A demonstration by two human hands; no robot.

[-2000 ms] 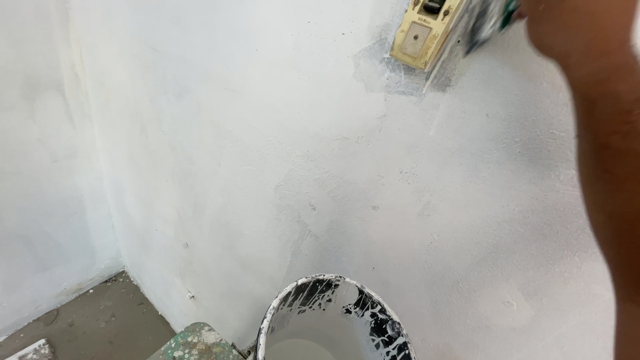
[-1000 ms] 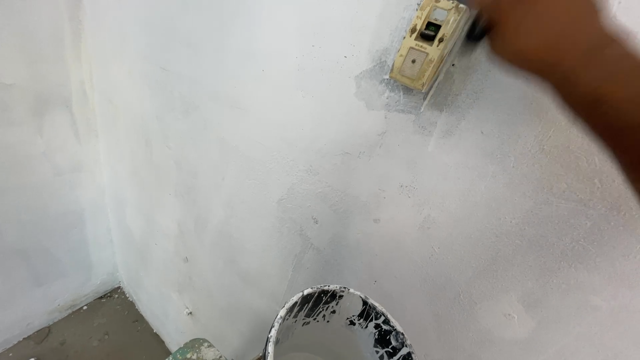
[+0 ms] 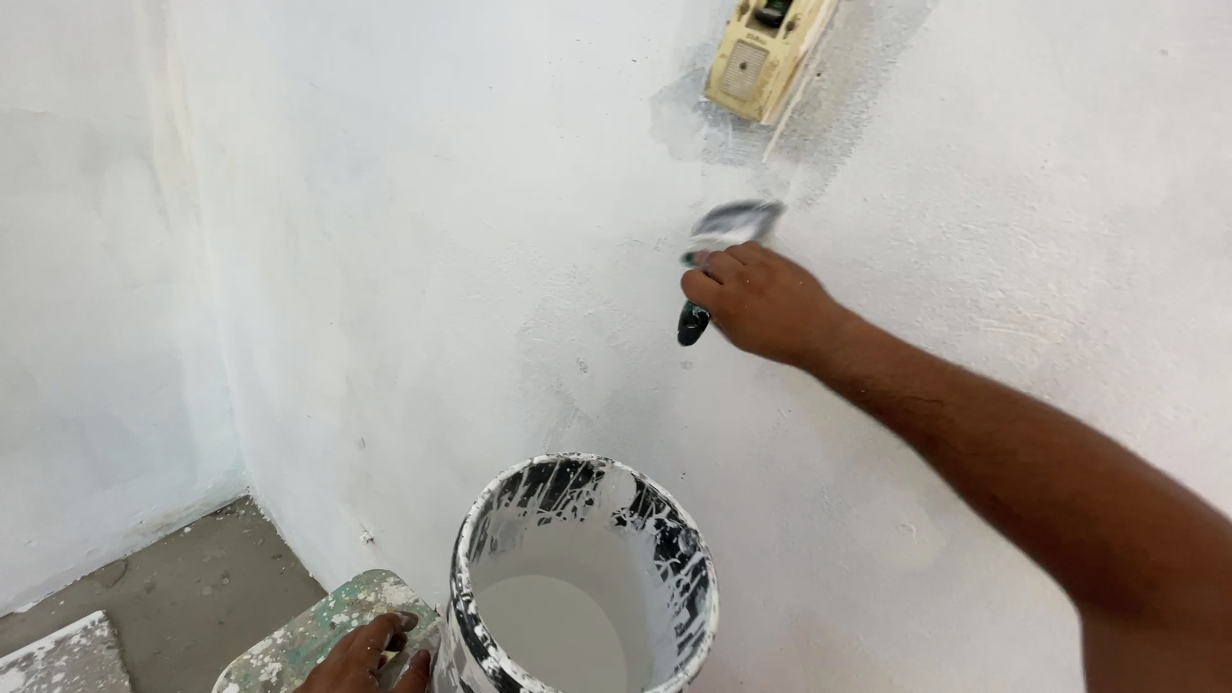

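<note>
My right hand (image 3: 760, 296) is closed around the dark handle of a paintbrush (image 3: 736, 223), whose blurred bristles point up against or close to the white wall (image 3: 433, 289). Above the brush, a cream electrical switch plate (image 3: 746, 72) is fixed to the wall, with grey patches around it. Lower down stands a black bucket (image 3: 462, 558), spattered with white and holding pale paint (image 3: 553, 630). At the bottom edge my left hand (image 3: 371, 659) is partly in view beside the bucket, over a paint-spattered stool or step top (image 3: 327, 621); its grip is unclear.
Two walls meet in a corner at the left, above a grey floor (image 3: 207, 577) with white specks. A white-spattered board or slab (image 3: 72, 659) lies at the bottom left. The bucket stands close to the wall.
My right hand has moved down from beside the switch plate, with the brush in it. My left hand has come into view at the bottom. The view has tilted down.
</note>
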